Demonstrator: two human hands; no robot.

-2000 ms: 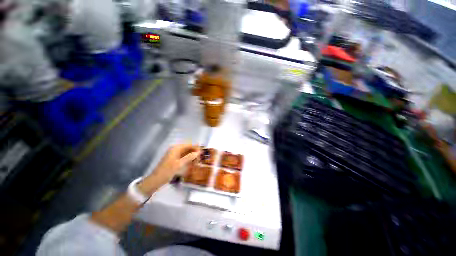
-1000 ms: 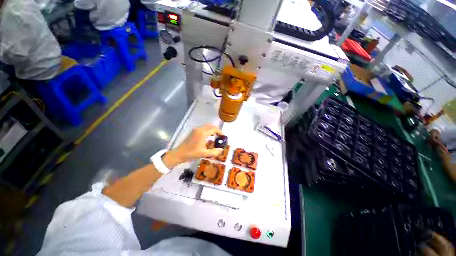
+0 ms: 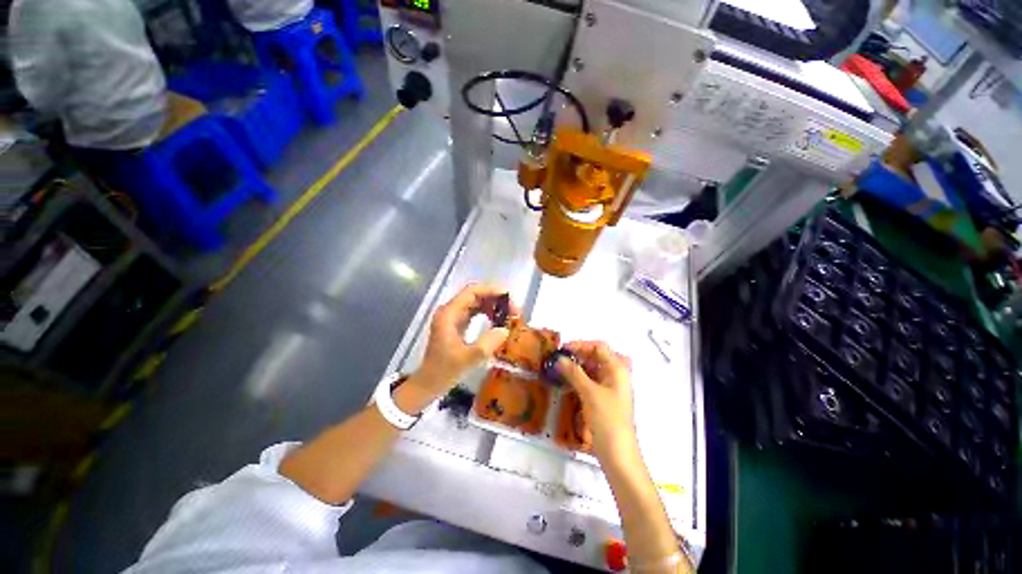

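My left hand [image 3: 462,327] holds a small dark part [image 3: 501,311] in its fingertips above the rear left nest. My right hand [image 3: 596,387] holds a round black housing [image 3: 559,363] over the nests, close to my left hand. The orange fixture nests lie below: the front left nest [image 3: 512,400] shows a round recess, the rear left one [image 3: 527,345] is partly visible, and the front right one [image 3: 574,424] is partly hidden by my right hand. The rear right nest is mostly hidden behind my right hand.
The orange machine head [image 3: 575,219] hangs behind the nests. A dark pile of small pieces [image 3: 456,401] lies left of them. A metal tool [image 3: 661,297] lies at the right rear of the bed. Black blister trays [image 3: 897,336] are stacked on the right. A red button [image 3: 615,554] is on the front edge.
My right hand has come from the trays at the lower right to the nests with a black housing. My left hand still holds its dark part. The view has shifted closer.
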